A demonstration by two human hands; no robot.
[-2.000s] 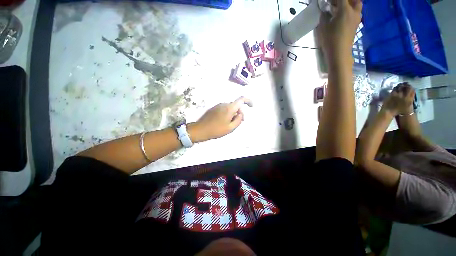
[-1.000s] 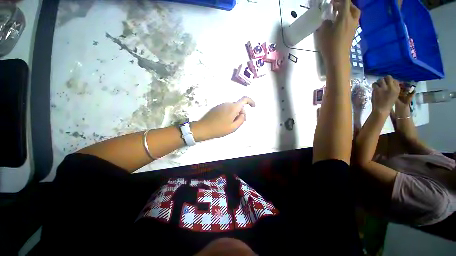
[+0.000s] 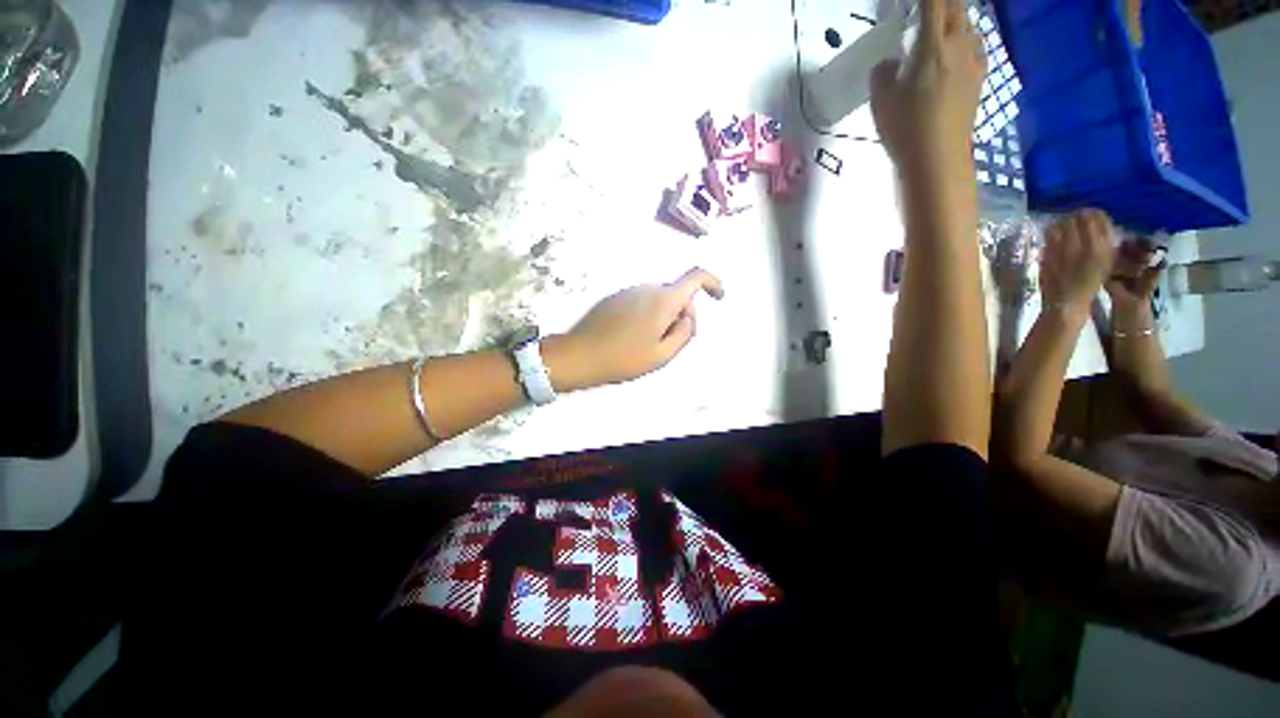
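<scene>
My left hand (image 3: 646, 331) rests on the white table with its index finger extended and the other fingers curled; nothing shows in it. My right hand (image 3: 932, 101) is at the top right, beside a whitish bottle (image 3: 852, 76) and over the parts tray's left side. Whether it holds anything is hard to see. Several pink mini cameras (image 3: 733, 164) lie grouped above my left hand, most lens up, one at the left with a dark screen showing. A loose black-bordered screen window (image 3: 828, 163) lies to their right.
A blue crate (image 3: 1123, 119) and a parts tray (image 3: 997, 119) stand at the top right. A small dark cluster (image 3: 816, 345) lies near the table's front edge. Another pink camera (image 3: 894, 271) is partly behind my right forearm. Another person's hands (image 3: 1078, 260) work at the right.
My right hand has moved slightly down and left, away from the whitish top of the bottle, showing more of the tray. My left hand keeps its pose. The other person's hands have moved apart.
</scene>
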